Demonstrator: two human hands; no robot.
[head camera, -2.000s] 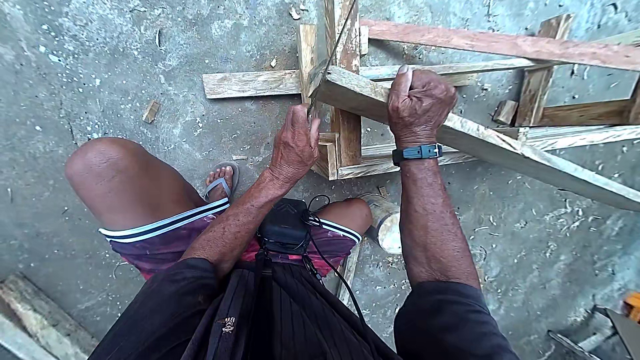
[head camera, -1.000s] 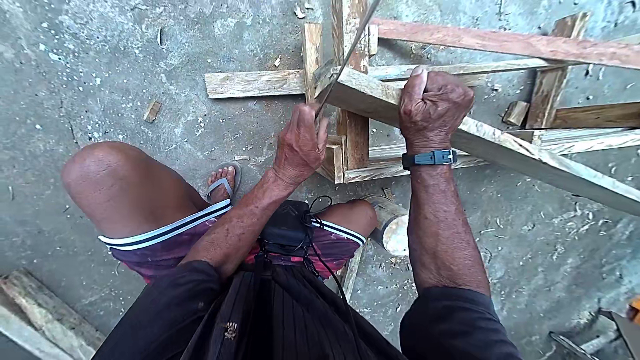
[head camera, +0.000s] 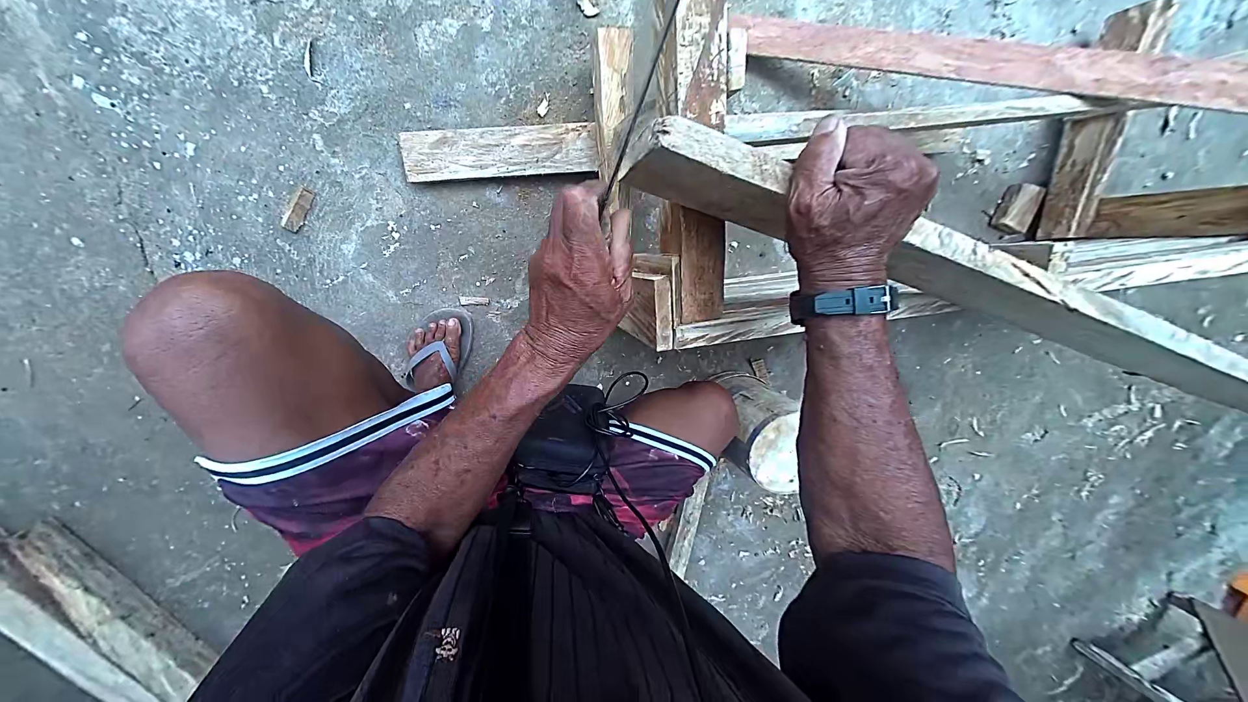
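My left hand (head camera: 582, 263) is closed around the near end of a thin, dark saw-like blade (head camera: 643, 97), seen nearly edge-on; its handle is hidden by the fingers. The blade runs up past the cut end of a long wooden beam (head camera: 1053, 302), close beside it; whether they touch I cannot tell. My right hand (head camera: 858, 195), with a blue-strapped band on the wrist, grips the beam a short way from that end. Beneath the beam lies a wooden frame (head camera: 702, 263) of nailed or joined pieces, with a flat board (head camera: 497, 152) sticking out to the left.
A reddish plank (head camera: 975, 63) crosses the upper right. Small offcuts (head camera: 297, 209) and shavings lie on the concrete floor (head camera: 244, 117). A round can-like container (head camera: 775, 453) stands by my right knee. More boards (head camera: 97, 604) lie at lower left, and metal tools (head camera: 1150, 663) at lower right.
The blade has shifted and changed its slant slightly beside the beam's end, with my left hand on it throughout. My right hand keeps its grip on the beam.
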